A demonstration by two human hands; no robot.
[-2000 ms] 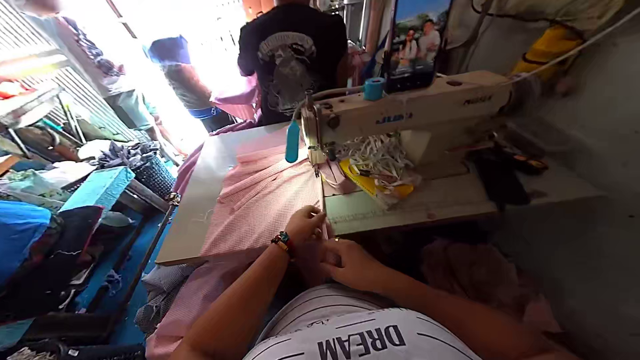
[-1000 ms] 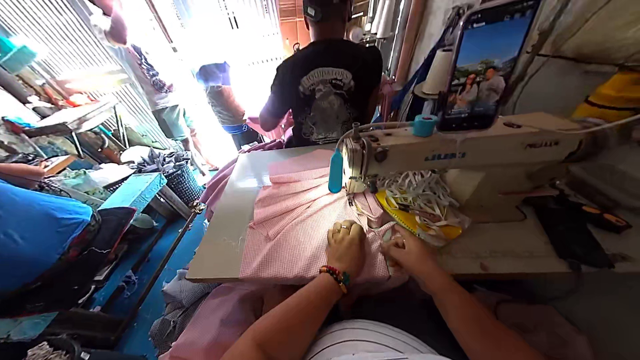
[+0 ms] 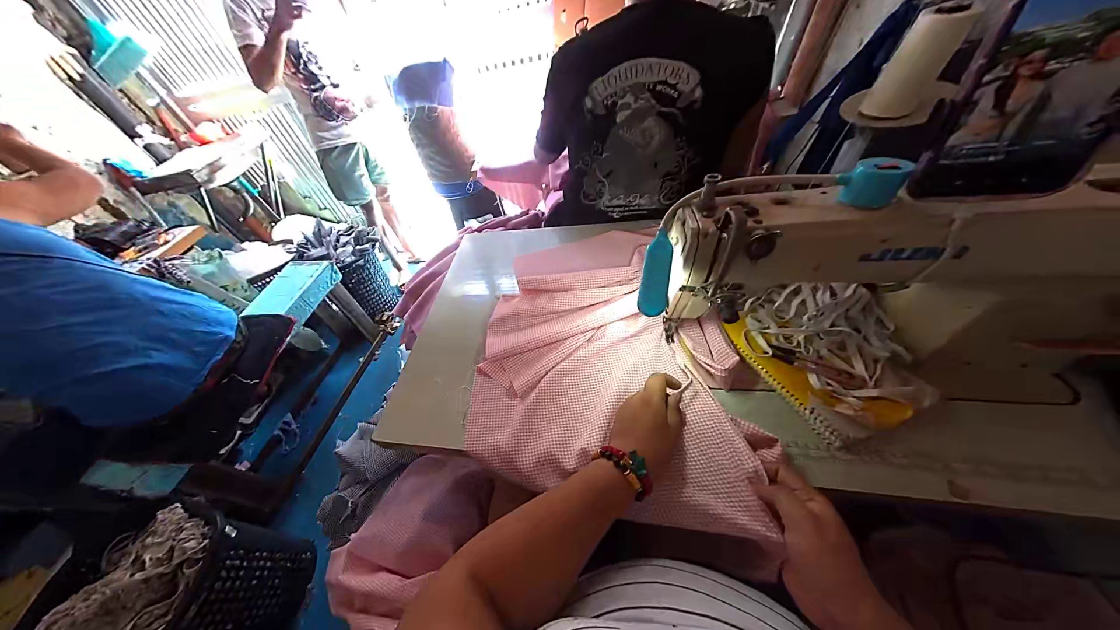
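Observation:
Pink checked fabric (image 3: 604, 376) lies spread over the sewing table, its upper part by the needle of a Juki sewing machine (image 3: 814, 227). My left hand (image 3: 649, 418), with a beaded bracelet at the wrist, has its fingers closed on the fabric near a narrow light strip just below the presser foot (image 3: 670, 331). Lower right, my right hand (image 3: 805, 525) pinches the fabric's edge between thumb and fingers at the table's front edge. A folded pink piece (image 3: 713, 350) lies right of the needle.
White strips (image 3: 822, 324) and a yellow cloth (image 3: 774, 363) lie under the machine arm. A thread cone (image 3: 919, 61) and a phone (image 3: 1024, 96) stand above it. People are beyond the table and at left. A black basket (image 3: 249, 569) stands lower left.
The view has shifted strongly. My right hand has moved from beside my left hand toward the lower right with the fabric edge, and more fabric lies spread between the hands.

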